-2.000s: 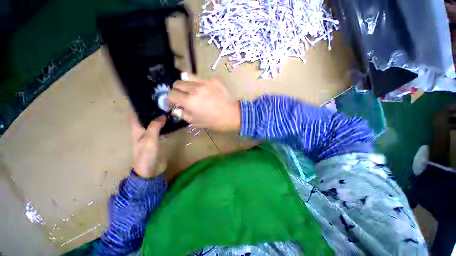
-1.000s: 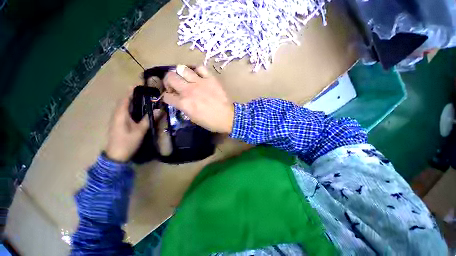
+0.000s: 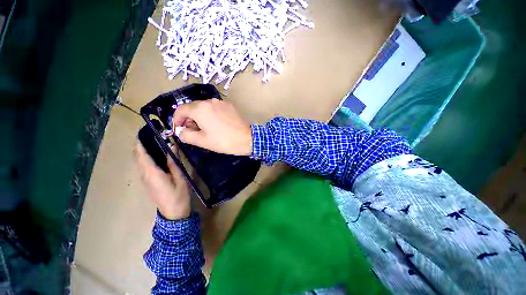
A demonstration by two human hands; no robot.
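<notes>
The black plastic housing (image 3: 222,173) lies tilted on the tan cardboard in front of me, its open side up. My left hand (image 3: 164,181) holds its left side, with the fingertips partly hidden by the housing. My right hand (image 3: 210,127) reaches into the upper part of the cavity, thumb and fingertips pinched at thin reddish wires (image 3: 172,131). Small white bits show beside the fingertips; I cannot tell what they are. A large heap of narrow white strips (image 3: 222,37) lies just beyond the housing.
The cardboard sheet (image 3: 109,213) covers the work surface, with the dark green conveyor belt (image 3: 69,115) along its left. A green-teal bin (image 3: 444,86) at the right holds a white flat piece with grey-blue shapes (image 3: 389,72). Dark material in clear plastic (image 3: 441,8) is at the upper right.
The housing has turned so its cavity faces up more openly. My left hand has moved lower along its side. My right fingers have moved from the rim to the wires inside.
</notes>
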